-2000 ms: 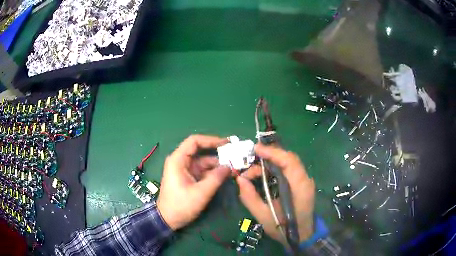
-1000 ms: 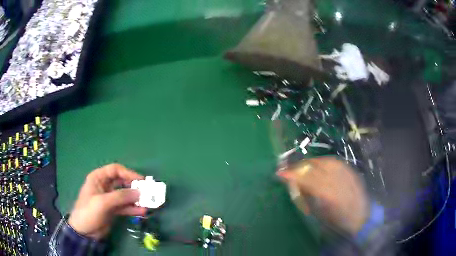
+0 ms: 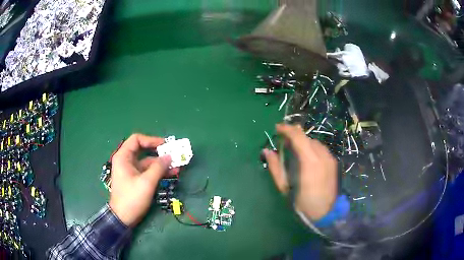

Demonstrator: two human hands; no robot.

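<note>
My left hand (image 3: 135, 177) holds a white plastic housing (image 3: 175, 151) between thumb and fingers. A red lead shows just below the housing. Below it lies a small board with a yellow block (image 3: 176, 206), joined by red and dark wires to a green board (image 3: 222, 213) on its right. Another board (image 3: 106, 175) is partly hidden behind my left hand. My right hand (image 3: 313, 172) is blurred, apart from the housing, around a blurred soldering iron with a pale tube (image 3: 283, 157) alongside and a white tie above the fingers. The iron's tip is unclear.
A black tray (image 3: 94, 63) heaped with white pieces is at upper left. Rows of boards (image 3: 20, 167) lie on a dark mat at left. A flared nozzle (image 3: 290, 33) stands above scattered leads (image 3: 351, 144) at right. A thin cable (image 3: 446, 172) loops at far right.
My right hand has moved from the housing to the right, with the iron. My left hand still holds the housing. The camera view has shifted, and joined boards now show below the housing.
</note>
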